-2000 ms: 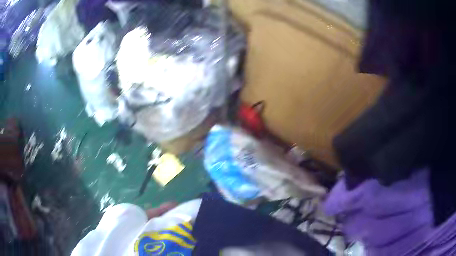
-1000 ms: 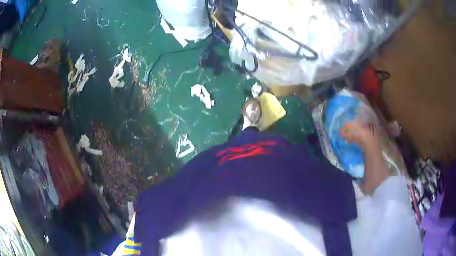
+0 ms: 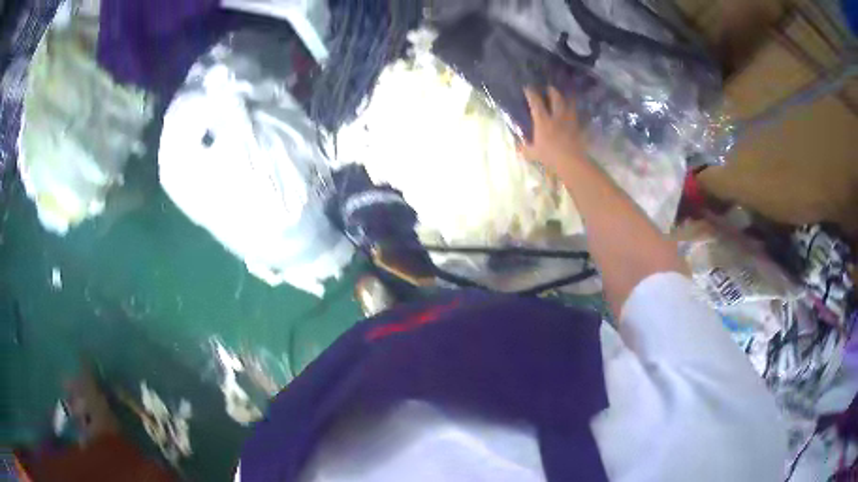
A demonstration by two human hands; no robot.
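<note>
My right hand reaches forward at the upper middle, fingers apart, over the large clear sack. It lies at the edge of a dark grey piece beside cream cloth; blur hides whether the fingertips touch it, and no grip shows. The sack bulges and shines. My left hand is out of the picture.
A white tied sack stands on the green floor, with a pale greenish sack farther left. Black hangers lie before my apron. Brown cartons stand right. Scraps litter the floor.
The view has swung up toward the sacks. My right hand has moved from over the blue and white printed sack to the clear sack.
</note>
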